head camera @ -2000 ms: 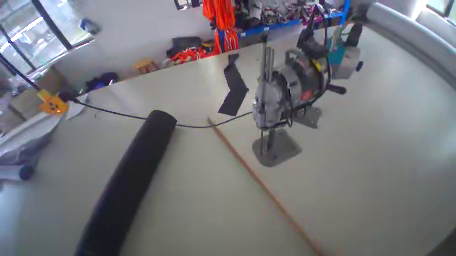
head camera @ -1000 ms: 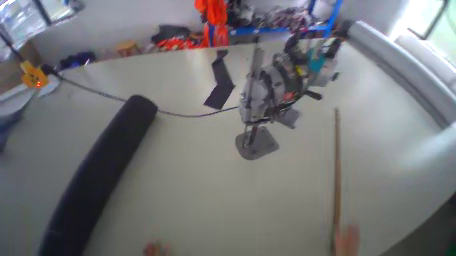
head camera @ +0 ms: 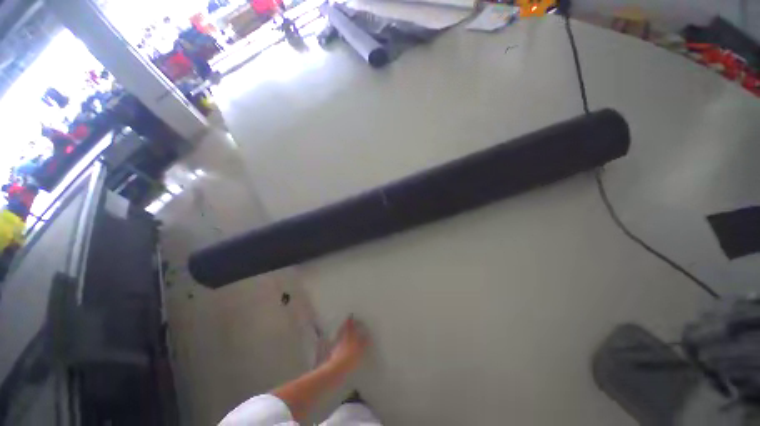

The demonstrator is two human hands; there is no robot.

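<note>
A long dark fabric roll (head camera: 417, 193) lies slanting across the pale table (head camera: 467, 308), its near-left end reaching past the table's edge. A short pale line shows near its middle. My left hand (head camera: 350, 339) is low in the picture at the table edge, below the roll and apart from it. It is blurred; a tiny dark tip shows at the fingers, and I cannot tell whether it holds anything. My right hand is not visible. The cutting machine (head camera: 725, 345) is blurred and cut off at the lower right, with its grey base plate (head camera: 637, 366) on the table.
A thin black cord (head camera: 637, 237) passes behind the roll and runs to the cutter. A dark fabric piece (head camera: 737, 231) lies at the right edge. A grey roll (head camera: 357, 37) lies at the far end. A dark-bed machine (head camera: 121, 308) stands across the aisle on the left.
The view has swung left, so the roll lies crosswise and the cutter is at the lower right. The ruler and the hand that was at it have left the view.
</note>
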